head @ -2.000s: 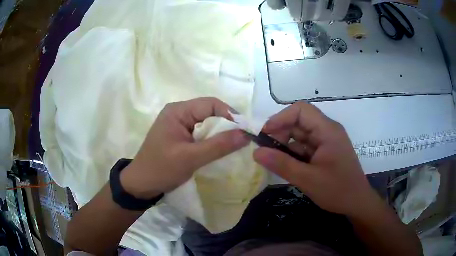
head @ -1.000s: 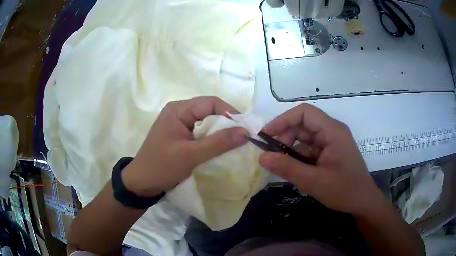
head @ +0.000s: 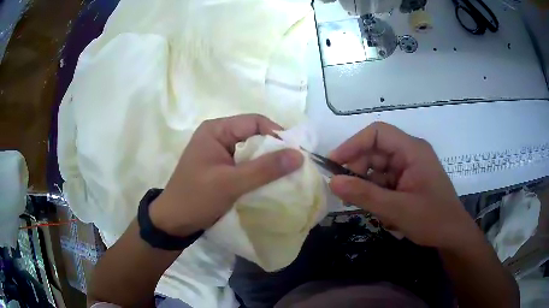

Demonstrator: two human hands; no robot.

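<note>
A large cream garment piece lies bunched over the left part of the white table and hangs past its front edge. My left hand pinches a folded part of it, with a pale seam edge standing up at the fingertips. My right hand holds small dark thread snips between thumb and fingers. The blade tips point left and lie at the pale edge, close to my left thumb. Whether they touch the cloth is not clear.
The sewing machine bed is at the upper right, with the needle area partly cut off. Black-handled scissors and a small beige block lie on it. A printed ruler runs along the table. White cloth shows below right.
The snips first opened, and their blades now look closer together. My right hand has moved slightly right. The view has shifted, so the machine sits a little higher in the picture.
</note>
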